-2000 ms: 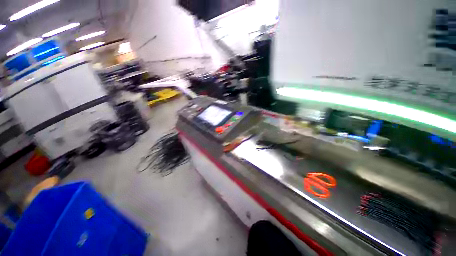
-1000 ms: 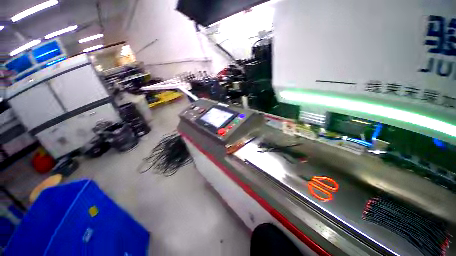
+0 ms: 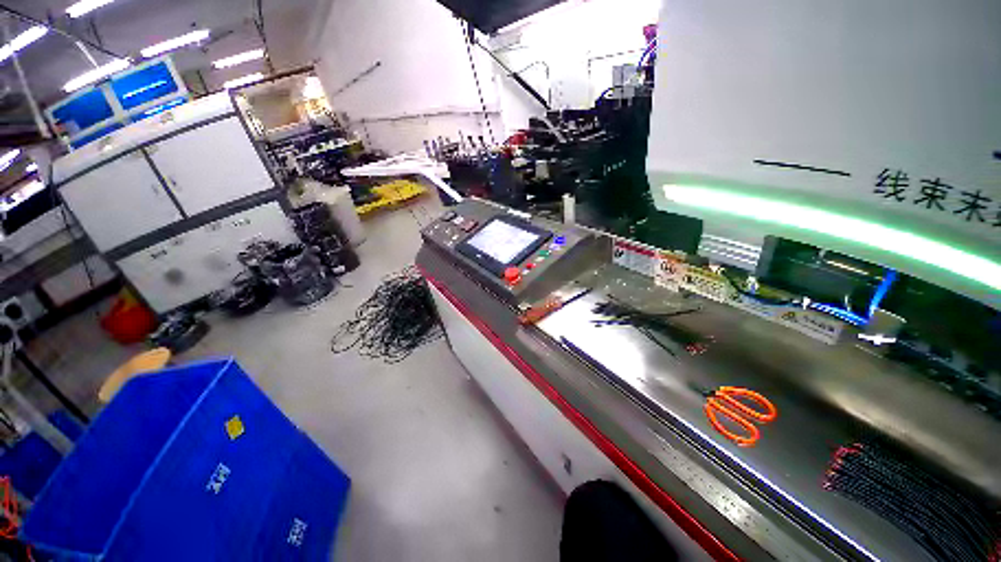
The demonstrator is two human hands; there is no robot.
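Note:
Neither of my hands is in the picture. A row of black cables (image 3: 917,494) with red ends lies on the steel table (image 3: 807,390) at the lower right, cut off by the frame edge. Scissors with orange loop handles (image 3: 740,415) lie left of it. A few loose black cable pieces (image 3: 637,318) lie farther back, near the control panel. A tool with a brown-orange handle (image 3: 549,308) lies beside the panel. The touchscreen (image 3: 505,240) is lit, with coloured buttons and a red mushroom button (image 3: 513,276) beside it.
A blue crate (image 3: 181,472) stands on the floor at the lower left. Black cable coils (image 3: 390,318) lie on the floor left of the machine. The machine's white hood (image 3: 812,99) with a green-lit edge hangs over the table's back. A dark rounded shape (image 3: 615,525), perhaps my knee, is at the bottom.
The view has shifted, so the machine, table and crate sit slightly differently in the picture, and it is sharper. The scissors and cables have not visibly moved on the table.

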